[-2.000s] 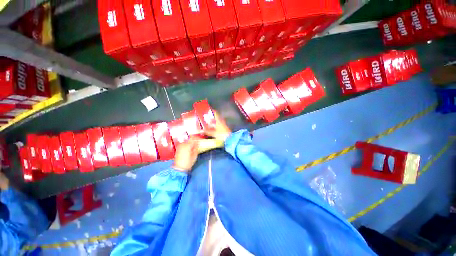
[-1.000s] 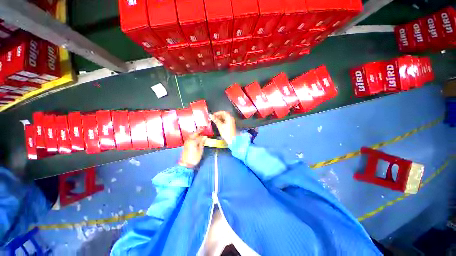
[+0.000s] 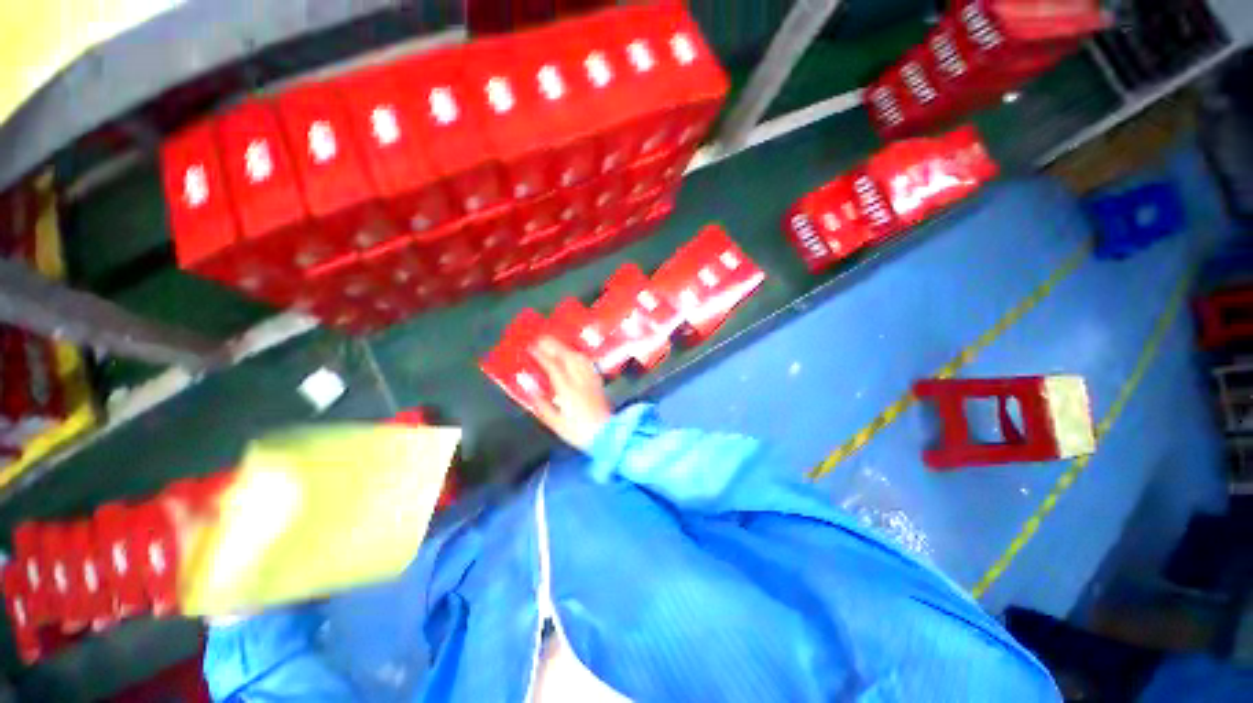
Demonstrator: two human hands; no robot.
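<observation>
A yellow sticker sheet [image 3: 330,515] is spread open at the end of my left sleeve, blurred, over part of the left row of red boxes [image 3: 94,563]. It hides my left hand, which appears to hold it. My right hand [image 3: 566,392] is on the nearest red retail box [image 3: 515,360] of the short overlapping row, fingers on its top face. Whether the fingers grip the box or only rest on it is hard to tell. No small sticker is visible at the fingertips.
Tall stacked red boxes [image 3: 454,151] stand at the back of the green belt [image 3: 440,350]. More boxes [image 3: 893,192] lie farther right. A white scrap [image 3: 323,389] lies on the belt. Metal posts [image 3: 776,76] rise behind. A red stool [image 3: 996,422] stands on the blue floor.
My hands have parted. My right hand has moved onto the short row's nearest box. The yellow sheet, earlier a narrow band between my hands, is now spread out to the left. The view has shifted and tilted.
</observation>
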